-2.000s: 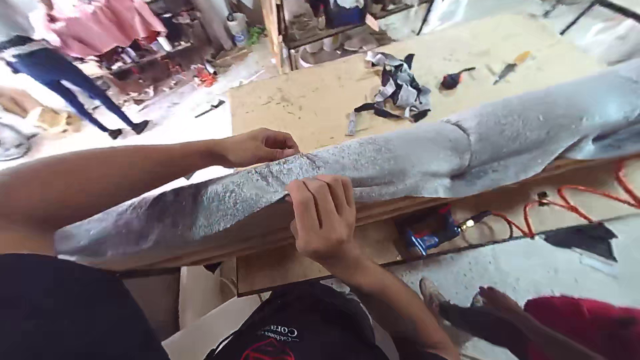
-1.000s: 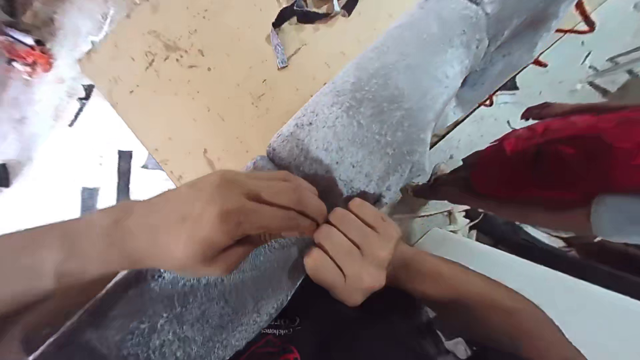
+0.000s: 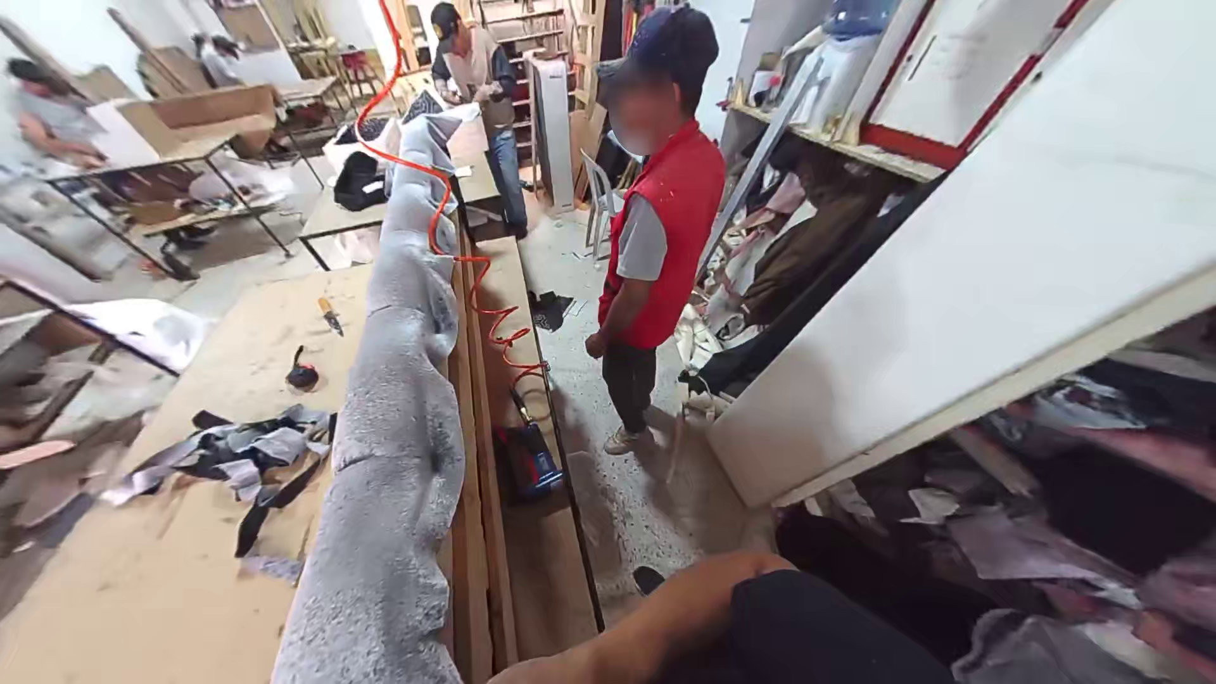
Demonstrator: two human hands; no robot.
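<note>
A long padded piece covered in grey fabric [image 3: 380, 446] lies on a wooden frame [image 3: 472, 532] along the workbench [image 3: 180, 589]. My right forearm [image 3: 665, 608] reaches in at the bottom edge, close to the near end of the frame, but its hand is cut off by the frame edge. My left hand is out of view. A blue and black air stapler [image 3: 539, 461] rests on the board right of the frame, joined to a coiled orange air hose [image 3: 494, 323]. Fabric scraps [image 3: 247, 451], a small black and red object [image 3: 302, 372] and a yellow-handled tool [image 3: 330, 315] lie left of the padded piece.
A co-worker in a red vest [image 3: 670, 237] stands right of the bench. Another person [image 3: 480, 95] works at its far end. A large white panel [image 3: 912, 351] leans at the right, above heaped fabric [image 3: 1045, 541]. Further tables [image 3: 142, 166] stand at the back left.
The view has swung far round along the bench. Both hands, earlier pinching the grey fabric, have left the view. The co-worker in red is now seen upright, from head to shoes.
</note>
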